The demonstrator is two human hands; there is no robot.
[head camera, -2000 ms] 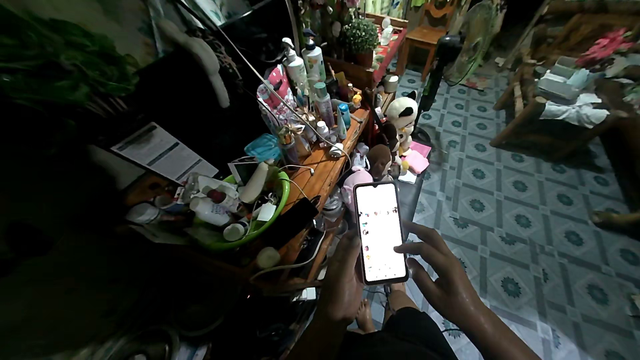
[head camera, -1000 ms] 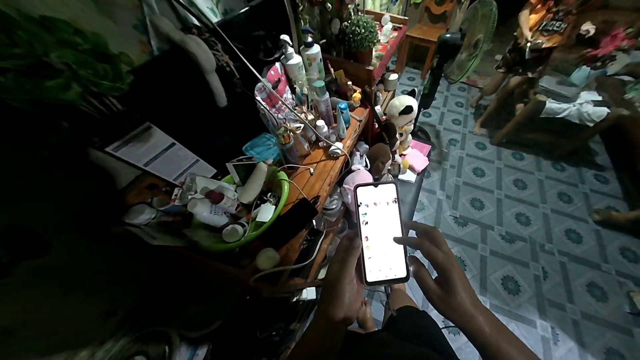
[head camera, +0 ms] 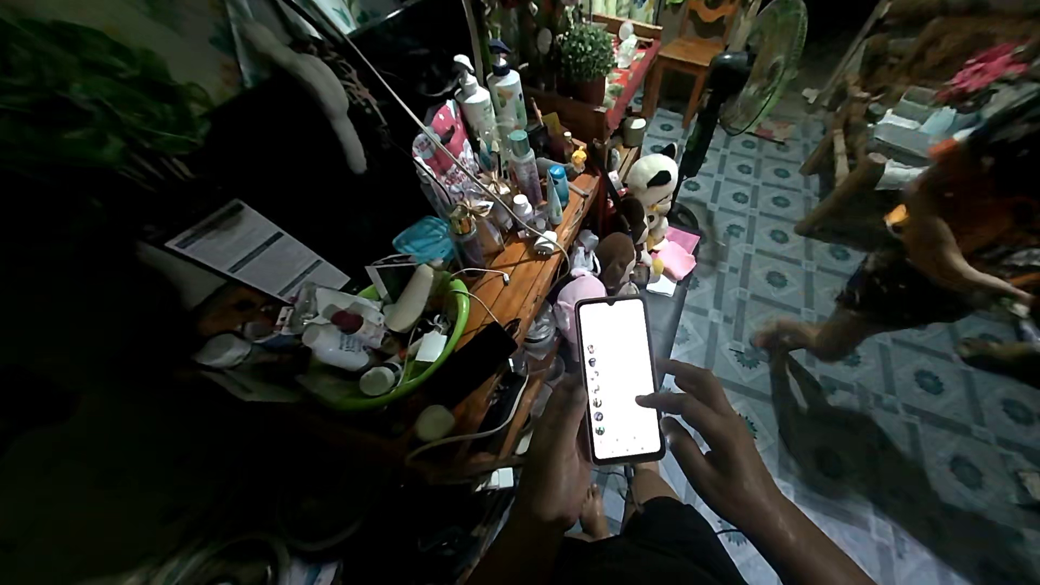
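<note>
A smartphone (head camera: 621,378) with a bright white screen is upright in my left hand (head camera: 556,455), which grips its left edge. My right hand (head camera: 715,439) is at the phone's right side, fingers spread, with one fingertip over the screen's right part. What the right hand's other fingers touch cannot be told. To the left, a wooden shelf top (head camera: 520,284) bears pump bottles (head camera: 475,101), a blue tube (head camera: 557,185) and a white cable. A green basket (head camera: 459,317) full of bottles and small items stands on the near left.
Beyond the phone sit a panda plush toy (head camera: 650,183) and a pink plush (head camera: 578,296). A standing fan (head camera: 764,69) is on the tiled floor (head camera: 739,236). At the right, another person (head camera: 934,244) is near wooden furniture. A printed sheet (head camera: 260,248) lies behind the basket.
The other person, at the upper right one second ago and out of view before that, is now nearer at the right edge. The phone stays in my left hand.
</note>
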